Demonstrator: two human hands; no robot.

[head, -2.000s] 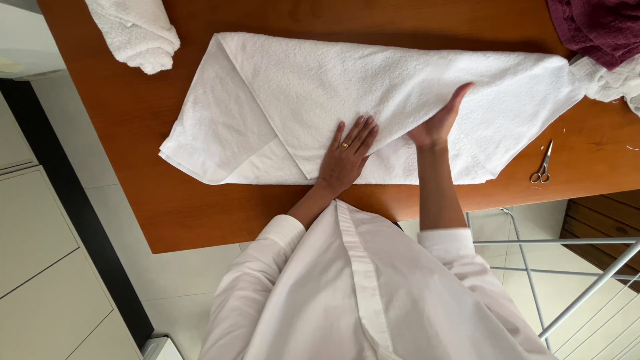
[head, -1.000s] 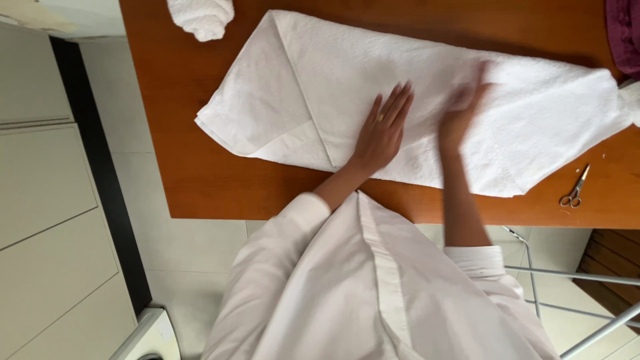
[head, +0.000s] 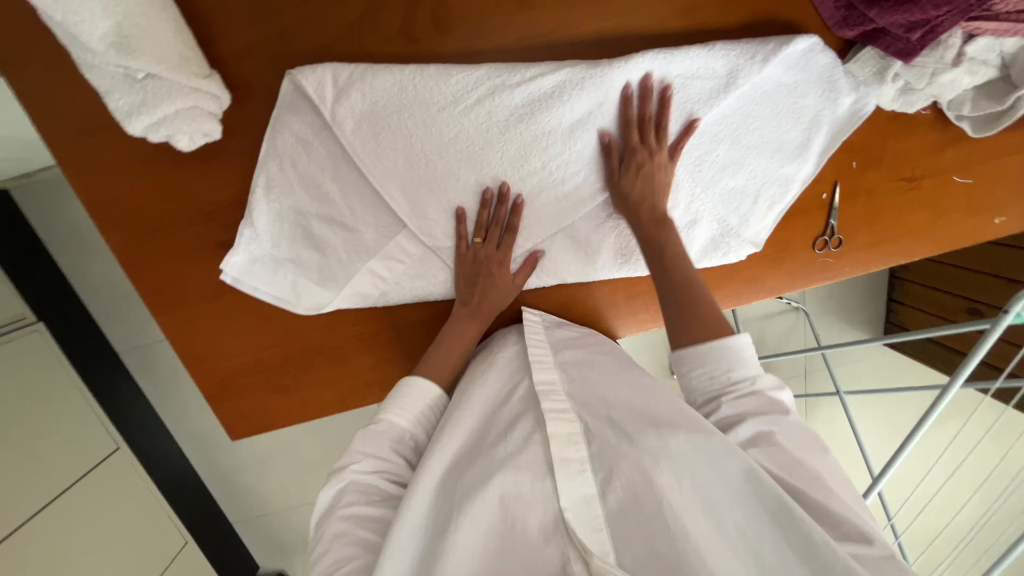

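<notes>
A white terry towel (head: pixel 448 128), folded with slanting edges and pointed flaps, lies across the wooden table. My left hand (head: pixel 490 260), with a ring on one finger, rests flat on the towel's near edge, close to where the folded layers cross. Farther right and higher on the cloth, my right hand (head: pixel 642 160) lies palm down with its fingers spread. Neither hand grips the fabric. The towel's right end touches or lies close to a crumpled white cloth (head: pixel 952 76); where one stops is hard to tell.
A rolled white towel (head: pixel 136 76) lies at the table's upper left. Small scissors (head: pixel 832 224) and bits of thread are on the wooden table (head: pixel 320 368) at right. Maroon cloth (head: pixel 904 24) is at the upper right corner. A metal drying rack (head: pixel 952 384) stands beside the table's near edge.
My right hand, raised at the towel's near edge two seconds ago, now lies flat farther up on it. My left hand has stayed on the towel near its near edge. The view has shifted.
</notes>
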